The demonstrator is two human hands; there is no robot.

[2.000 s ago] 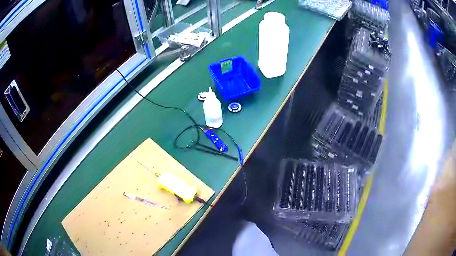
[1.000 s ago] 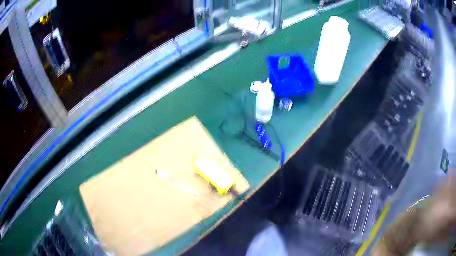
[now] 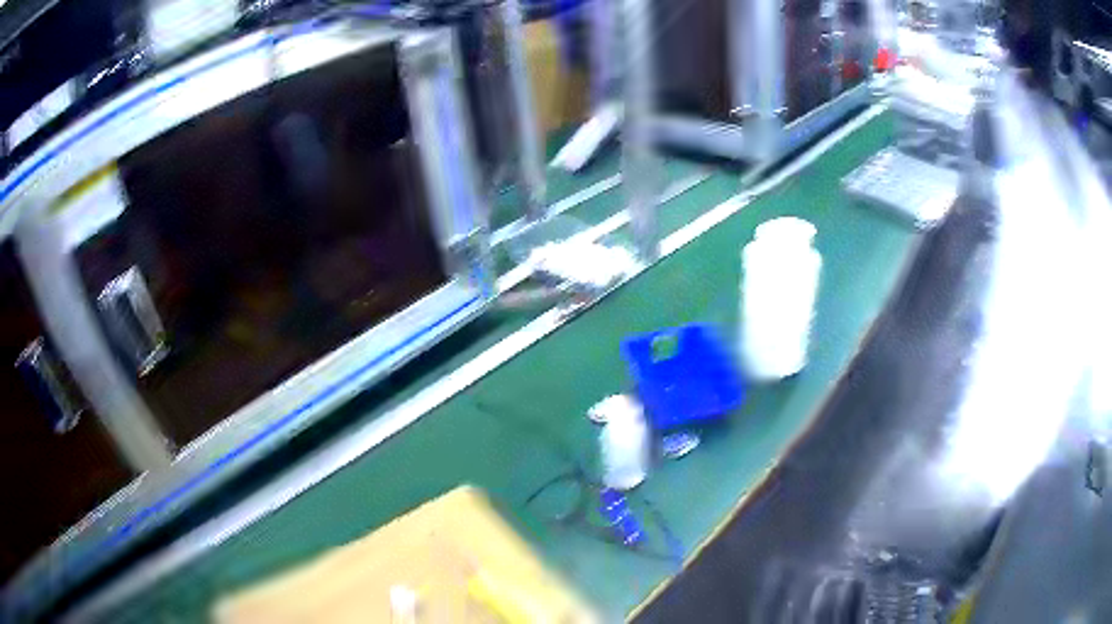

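No hand is in view. Nearest in front, the tan work board (image 3: 402, 549) lies on the green bench, cut off by the bottom edge and blurred. The yellow-handled tool (image 3: 522, 595) lies on its right part, also cut off. A small pale object (image 3: 404, 601) shows beside it, too blurred to name. Right of the board, a dark cable with a blue piece (image 3: 621, 517) lies on the bench. The small white dispensing bottle (image 3: 623, 444) stands behind it.
A blue bin (image 3: 685, 375) and a large white bottle (image 3: 778, 300) stand farther along the bench (image 3: 549, 408). Clear trays (image 3: 904, 185) lie at its far end. Metal-framed cabinets (image 3: 451, 159) line the left. Blurred trays (image 3: 872, 597) are at the lower right, beside the aisle.
The view has tilted up, so the board, tool and bottles sit lower in the picture and more of the cabinets shows. The blurred skin-toned shape at the right edge is gone from view.
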